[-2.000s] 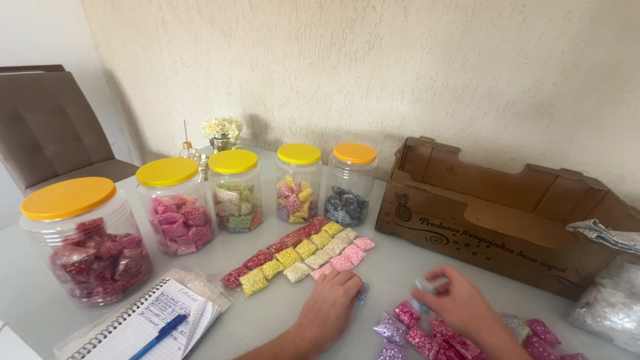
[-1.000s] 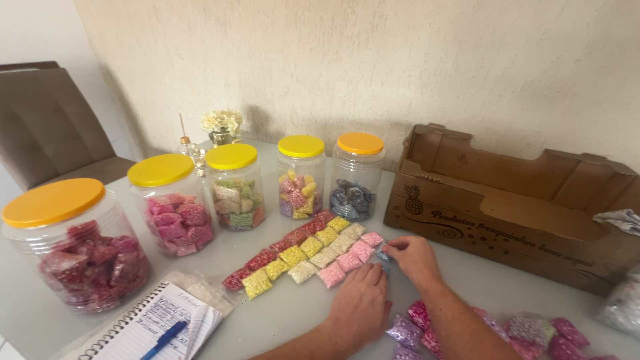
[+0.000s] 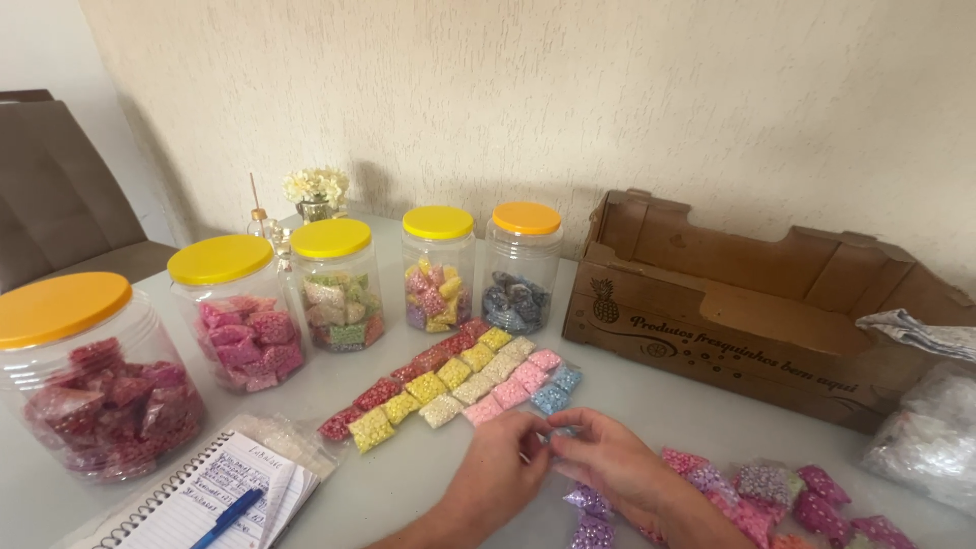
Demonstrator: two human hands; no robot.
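My left hand point(image 3: 509, 457) and my right hand point(image 3: 602, 454) meet over the table, pinching a small light-blue packet point(image 3: 563, 433) between their fingertips. Just beyond them, two light-blue packets point(image 3: 550, 398) lie at the right of slanted rows of clear packets: light pink point(image 3: 509, 392), cream point(image 3: 473, 389), yellow point(image 3: 425, 387) and red point(image 3: 376, 392). Beneath and right of my right hand is a loose heap of pink and purple packets point(image 3: 751, 496). Purple packets point(image 3: 591, 526) lie near my right wrist, partly hidden by it.
Several clear jars point(image 3: 248, 335) with yellow or orange lids hold packets. A cardboard box point(image 3: 717, 351) stands against the wall, with a plastic bag point(image 3: 926, 435) beside it. At the lower left are a spiral notebook point(image 3: 206, 488) and blue pen point(image 3: 229, 518). Flowers point(image 3: 316, 185) stand behind.
Both hands were apart two seconds ago, the right one over the heap. One second ago they were at the right end of the rows; now they are nearer me, and light-blue packets show there.
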